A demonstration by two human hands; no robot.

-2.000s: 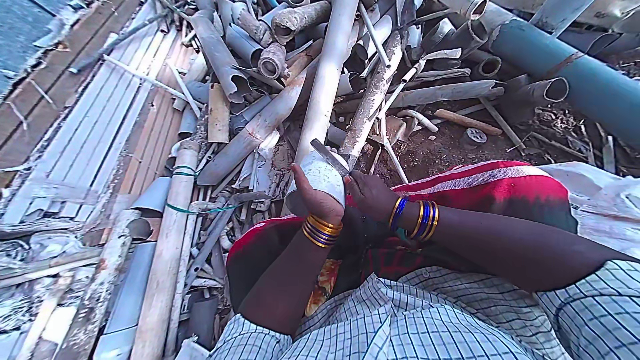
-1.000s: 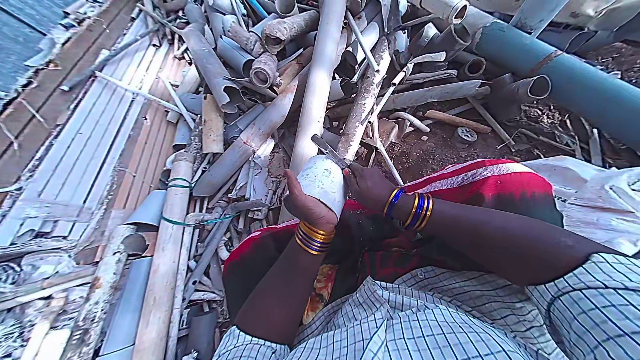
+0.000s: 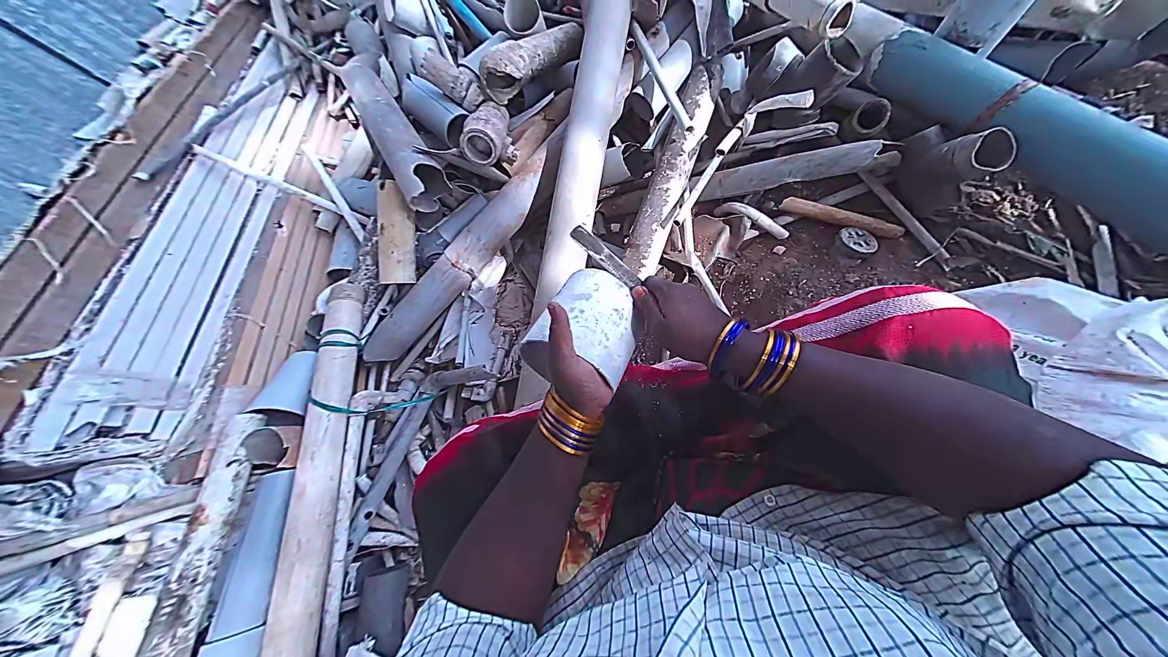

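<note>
My left hand [image 3: 577, 370] grips a short, wide white plastic pipe piece [image 3: 598, 319] with a scuffed surface; its dark hollow end faces lower left. In my right hand [image 3: 680, 318] is a flat metal blade [image 3: 604, 255], its handle hidden by the fingers. The blade slants up and left, lying at or just above the upper edge of the pipe piece; whether it touches cannot be told. Both hands are close together over my lap, in front of a long pale plastic pipe [image 3: 584, 146].
Scrap pipes [image 3: 392, 128] are heaped ahead and to the left. A thick blue-grey pipe [image 3: 1049, 128] crosses the upper right. Bundled white strips [image 3: 182, 265] lie at left, beside an upright-lying pipe tied with green cord [image 3: 315, 474]. A white sack [image 3: 1095, 356] is at right.
The white pipe piece has turned slightly in my left hand, its hollow end now showing more. The blade remains in my right hand near its upper edge.
</note>
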